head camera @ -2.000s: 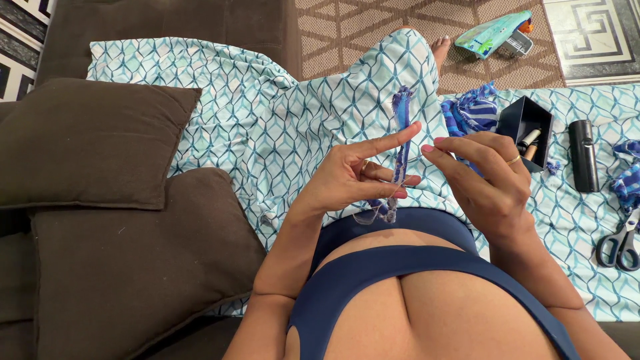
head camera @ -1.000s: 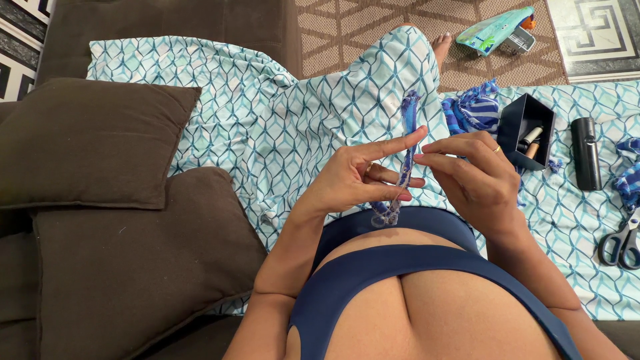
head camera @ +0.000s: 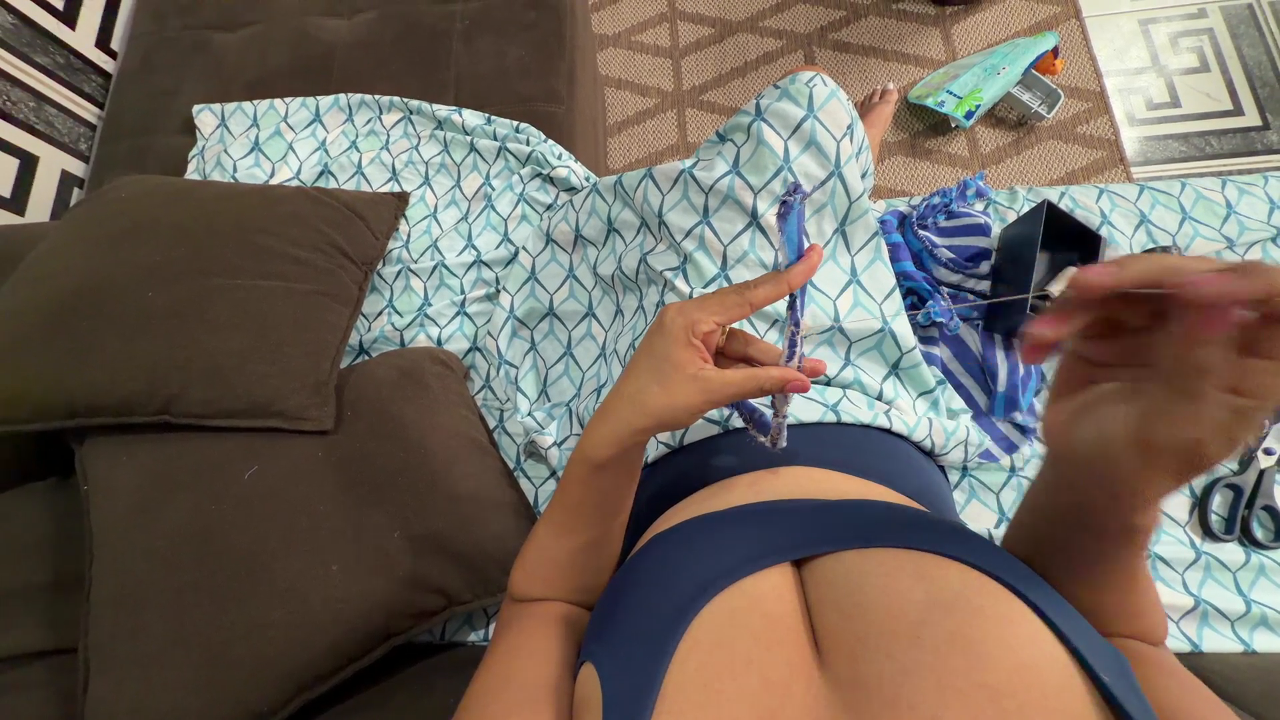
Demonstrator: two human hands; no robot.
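Observation:
My left hand (head camera: 735, 350) holds a narrow strip of blue patterned fabric (head camera: 792, 235) upright between its fingers, the frayed lower end folding back near my waist. A thin thread (head camera: 900, 315) runs from the strip across to my right hand (head camera: 1160, 370), which is raised at the right and blurred. Its fingertips are pinched together at the thread; whether a needle is among them cannot be made out. Beneath that thread lies a bunched blue striped cloth (head camera: 950, 270), beside an open dark box (head camera: 1020, 255) partly covered by my right hand.
A patterned sheet (head camera: 430, 200) covers my legs and the seat. Scissors (head camera: 1240, 500) lie at the right edge. Two brown cushions (head camera: 190, 290) rest on the left. On the woven rug (head camera: 690, 60) are a teal pouch (head camera: 985, 80) and my foot (head camera: 878, 115).
My right hand has moved away from the fabric strip, out to the right, and the thread now stretches between them. My left hand keeps its hold on the strip.

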